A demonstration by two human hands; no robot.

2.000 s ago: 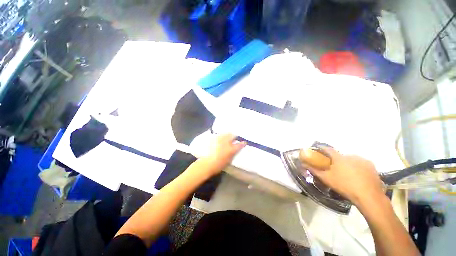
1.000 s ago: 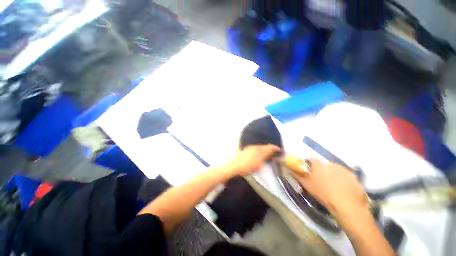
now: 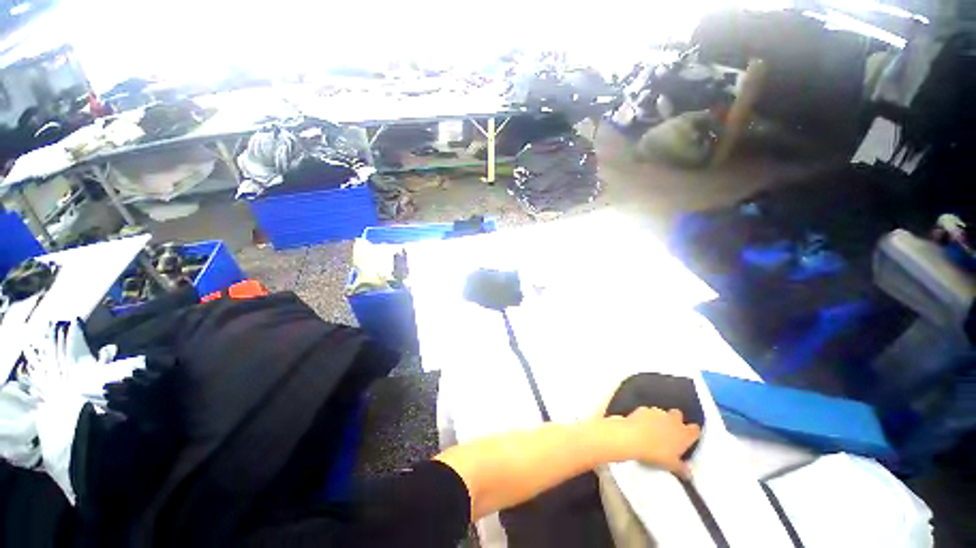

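My left hand [image 3: 653, 437] lies palm down on the sleeve panel, over the edge of its rounded black part [image 3: 666, 398]. A thin black stripe [image 3: 704, 512] runs from near my fingers towards the bottom edge over white cloth. My right hand and the iron are out of the picture. Another panel, with a black end [image 3: 493, 287] and a thin black stripe [image 3: 527, 366], lies on the white board [image 3: 433, 332] to the left. A dark piece [image 3: 557, 514] hangs below my left forearm.
A blue folded sheet [image 3: 797, 414] lies beyond the panel. A large black cloth heap [image 3: 268, 375] is at the left. Blue crates [image 3: 316, 217] stand on the floor behind. Long tables [image 3: 289, 112] with cloth heaps cross the background. Dark and blue shapes are at the right.
The view has swung up and left, showing more of the workshop. The right hand and the iron have left the picture. The left hand still rests by the rounded black part.
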